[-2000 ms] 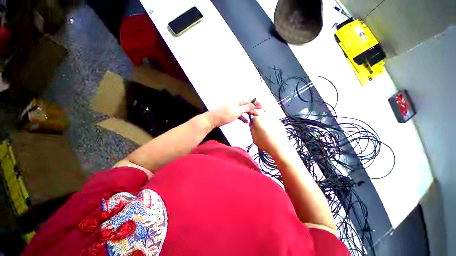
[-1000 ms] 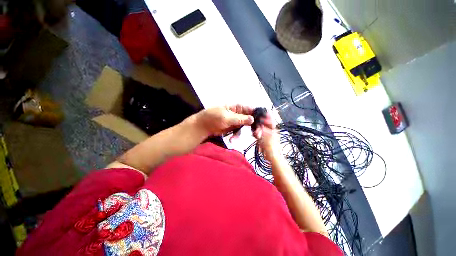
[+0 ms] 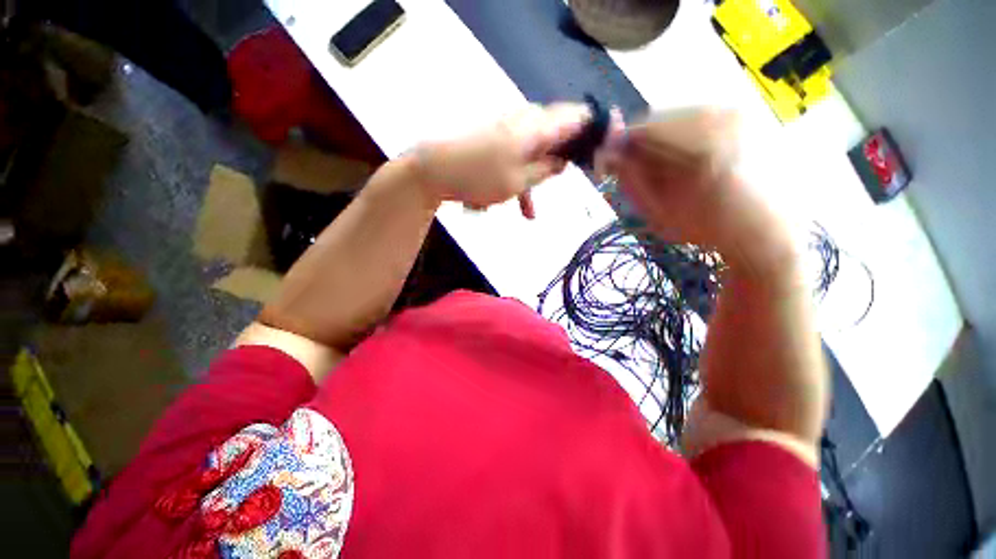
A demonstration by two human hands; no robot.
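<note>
A small black coiled cable bundle (image 3: 591,133) is held up between my two hands, above the white bench. My left hand (image 3: 508,155) grips it from the left, fingers closed around its near side. My right hand (image 3: 672,169) is blurred and touches the bundle's right side with its fingertips. Exactly how the right fingers hold it is unclear. The loose pile of black cables (image 3: 625,286) lies on the bench below my right hand, partly hidden by my right forearm.
A smartphone (image 3: 368,30) lies near the bench's left edge. A dark round bowl (image 3: 625,20), a yellow device (image 3: 773,52) and a red-and-black box (image 3: 880,165) are on the far side. An open carton (image 3: 228,214) with black contents stands on the floor at left.
Both hands have risen up and outward with the bundle, closer to the camera. The right forearm now covers part of the cable pile. The view has shifted a little.
</note>
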